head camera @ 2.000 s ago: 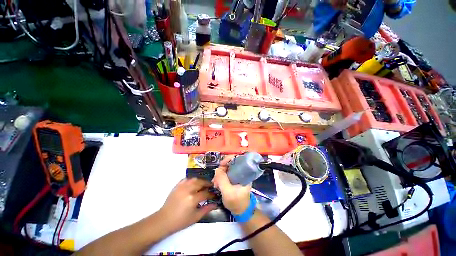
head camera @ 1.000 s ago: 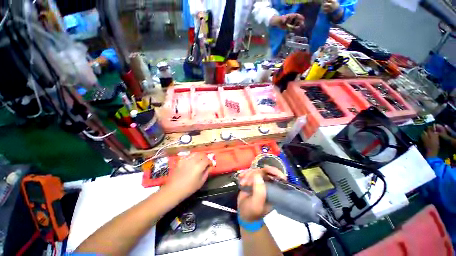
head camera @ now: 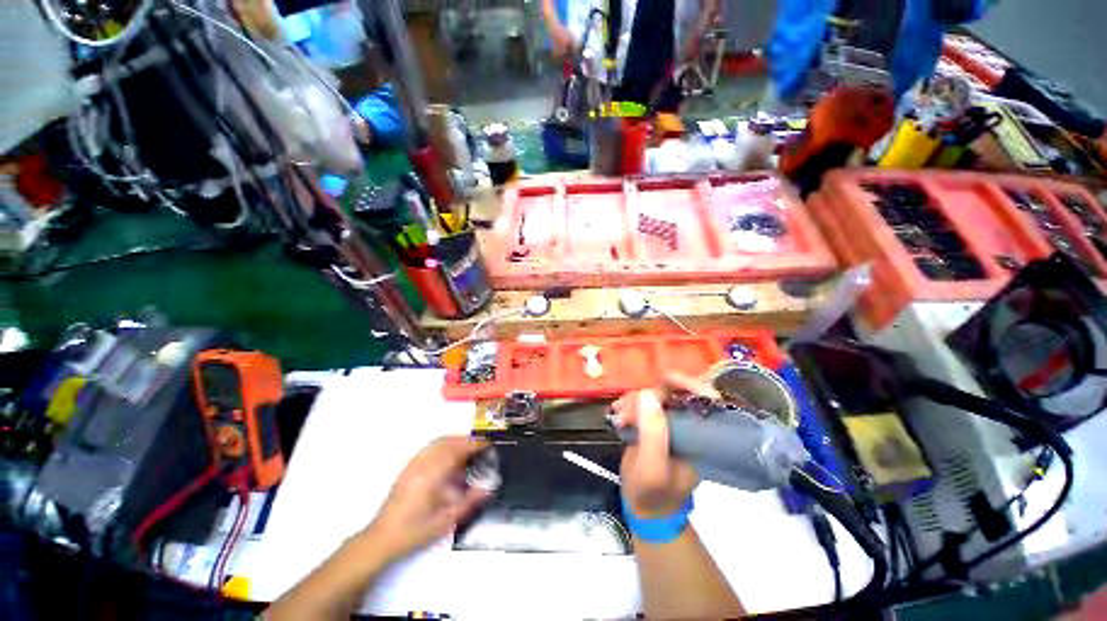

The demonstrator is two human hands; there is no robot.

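Observation:
My left hand [head camera: 427, 495] is at the left edge of the black work mat [head camera: 540, 491], its fingertips closed on a small round silver and black unit [head camera: 483, 468]. My right hand [head camera: 656, 461], with a blue wristband, grips the thick grey electric screwdriver [head camera: 728, 446] above the mat's right side. The screwdriver lies nearly level, its cable end pointing right; its tip is hidden by my fingers. Thin tweezers [head camera: 591, 467] lie on the mat between my hands. Another small unit [head camera: 520, 409] sits behind the mat, in front of the red-orange parts tray [head camera: 552, 364].
The larger pink compartment tray [head camera: 662, 269] stands on a wooden shelf behind. The orange multimeter [head camera: 239, 419] is on the left. A tape roll [head camera: 755, 391], a black fan [head camera: 1032, 346] and a white vented box [head camera: 959, 479] are on the right. People stand across the bench.
My left hand has left the red-orange tray and come down to the mat, taking hold of the unit there. My right hand still holds the screwdriver. The head view has shifted.

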